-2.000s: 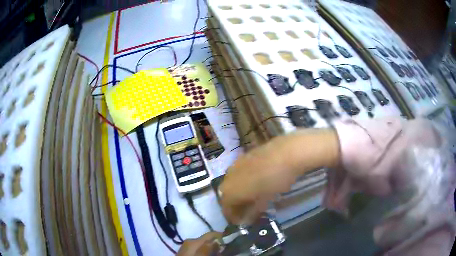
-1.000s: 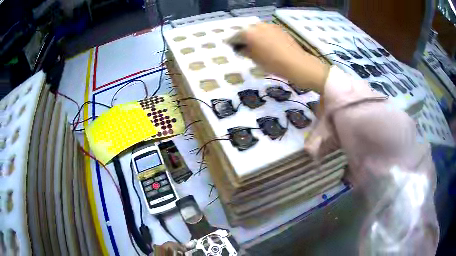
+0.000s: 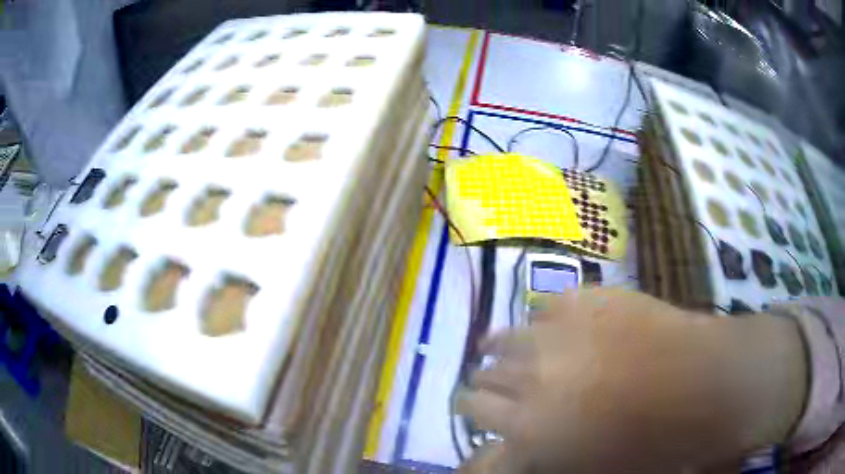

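My right hand [image 3: 630,370] is large and blurred at the lower right, its fingers pointing left over the bench and hiding most of the handheld meter [image 3: 554,276]. Only the meter's white top and screen show. Whether the fingers hold anything cannot be told. A small blurred patch of skin at the bottom edge, below these fingers, may be my left hand [image 3: 491,459]; its grip is hidden. A small shiny piece, perhaps of the test fixture [image 3: 484,435], shows between them.
A tall foam tray stack [image 3: 347,120] fills the left, with dark fans in two cut-outs at its far left. Another foam tray [image 3: 709,153] at right holds several fans. Yellow dot labels [image 3: 514,199] and dark red dot labels [image 3: 593,213] lie between. Loose wires cross the bench.
The view has swung left, bringing the left stack fully in. My right hand has left the right tray and is over the meter. The fixture is now mostly hidden.
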